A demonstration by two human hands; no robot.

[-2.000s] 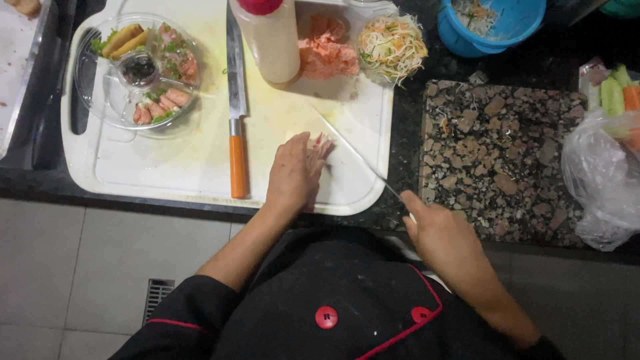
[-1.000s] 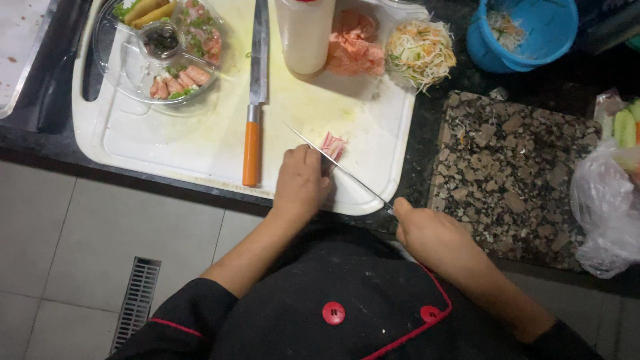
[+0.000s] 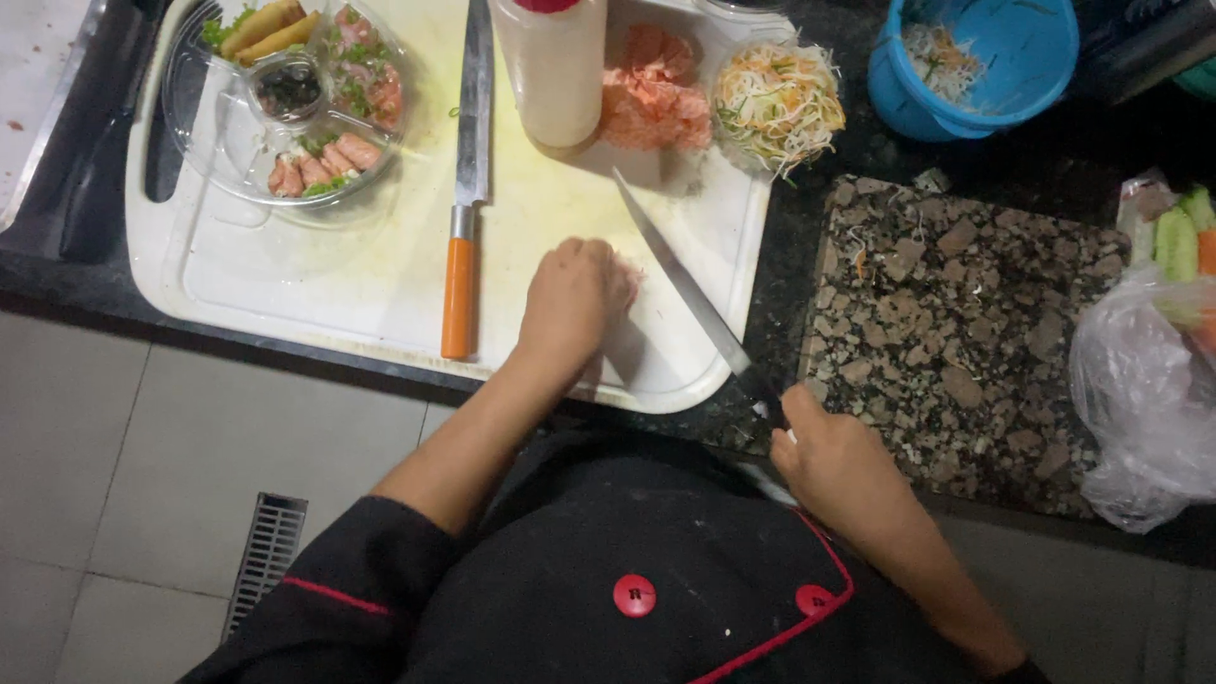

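Note:
My right hand (image 3: 836,456) grips the dark handle of a long kitchen knife (image 3: 679,275), whose blade points up and left over the right part of a white plastic cutting board (image 3: 380,294). On the board my left hand (image 3: 575,299) is curled over a small piece of pinkish food (image 3: 628,281), mostly hidden by the fingers. The blade is to the right of this food, apart from it. A second knife with an orange handle (image 3: 458,299) lies to the left of my left hand. Pink minced or shredded food (image 3: 655,95) lies near the board's top.
A squeeze bottle (image 3: 556,81) stands at the board's top. Left of it is a divided clear plastic tray (image 3: 223,157) with rolls and salmon pieces. Shredded vegetables (image 3: 779,100), a blue bucket (image 3: 974,57), a granite slab (image 3: 959,351) and a plastic bag (image 3: 1149,399) are to the right.
The knife in my right hand has moved right, off the pinkish food. My left hand now covers most of that food, which showed more plainly one second ago.

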